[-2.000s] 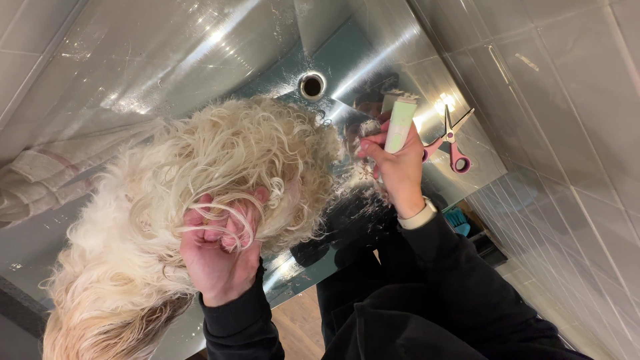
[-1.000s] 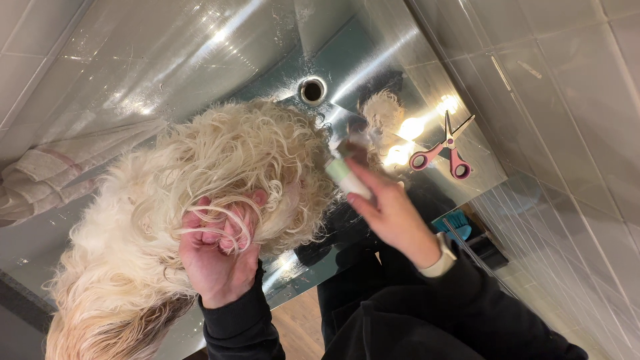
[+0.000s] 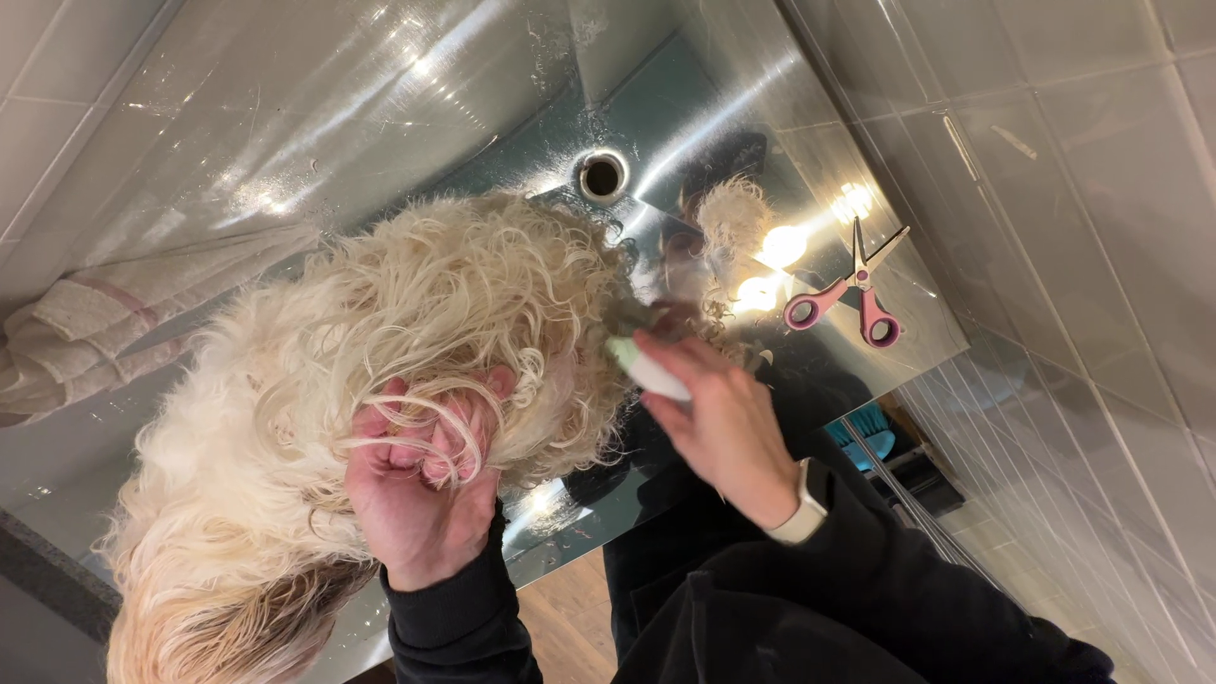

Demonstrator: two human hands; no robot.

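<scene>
A shaggy cream-coloured dog [image 3: 408,313] lies or stands on a shiny metal table. My left hand [image 3: 427,475] is palm up under its coat, with long strands lying over the curled fingers; whether it grips anything beneath the hair cannot be told. My right hand [image 3: 727,427] holds a pale green and white handheld grooming tool [image 3: 651,370], its blurred head at the coat's right edge. Pink-handled scissors [image 3: 858,285] lie with blades apart to the right of that hand. A clump of cut hair [image 3: 733,214] rests between the scissors and the drain hole.
The metal table [image 3: 494,57] has a round drain hole [image 3: 601,175]. A crumpled pale towel [image 3: 85,323] lies at the left. Tiled walls [image 3: 1073,190] border the right side. Below the table's right corner are a turquoise brush [image 3: 863,435] and a metal rail.
My right hand has moved left with the tool, from near the scissors to the dog's coat. The hair clump now lies away from that hand. My left hand has stayed in place.
</scene>
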